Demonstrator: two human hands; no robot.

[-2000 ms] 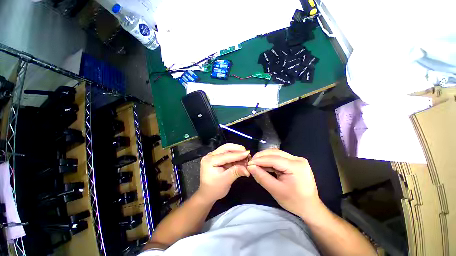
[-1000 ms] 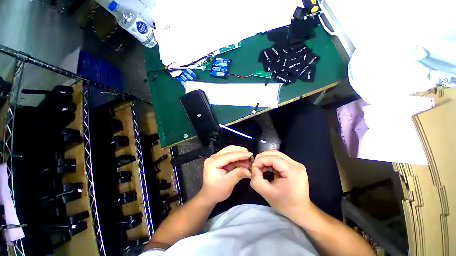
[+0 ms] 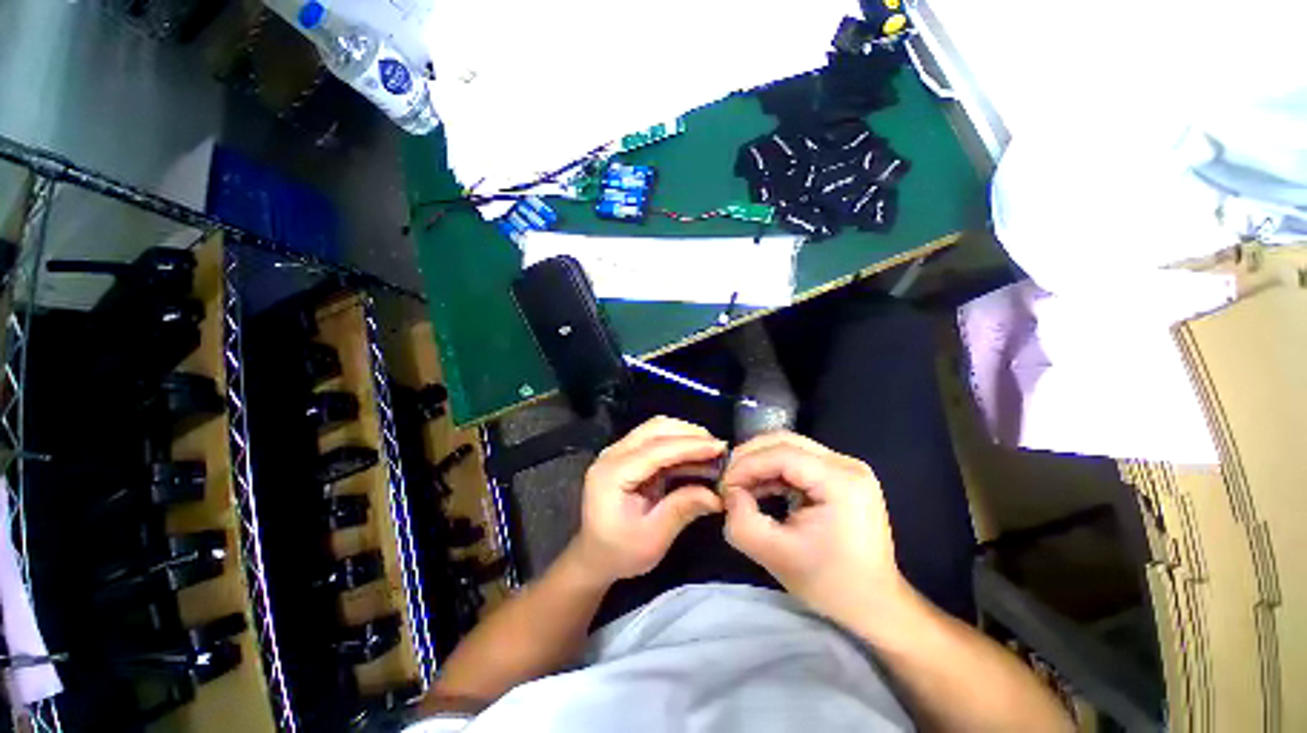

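Observation:
My left hand [image 3: 652, 494] and my right hand [image 3: 810, 516] meet over my lap, fingertips together. They pinch something small and dark between them, mostly hidden by the fingers; I cannot tell what it is. A black door lock [image 3: 568, 329] leans at the bench's front edge, its upper part over the green mat, its lever handle [image 3: 552, 441] sticking out to the left below. A thin white cable [image 3: 688, 375] runs from beside the lock towards my right hand, above the fingers.
The green mat [image 3: 473, 337] bears a white strip [image 3: 688, 268], a blue battery pack [image 3: 626, 192], wires and a heap of small black parts [image 3: 820, 175]. A water bottle [image 3: 370, 72] is back left. Wire racks of locks [image 3: 187, 480] stand left. Pink paper [image 3: 1089, 375] and cardboard sheets [image 3: 1247, 415] are right.
My hands stay together over the lap; the fingers of my right hand have curled a little more. The view has shifted slightly. The lock has hardly moved.

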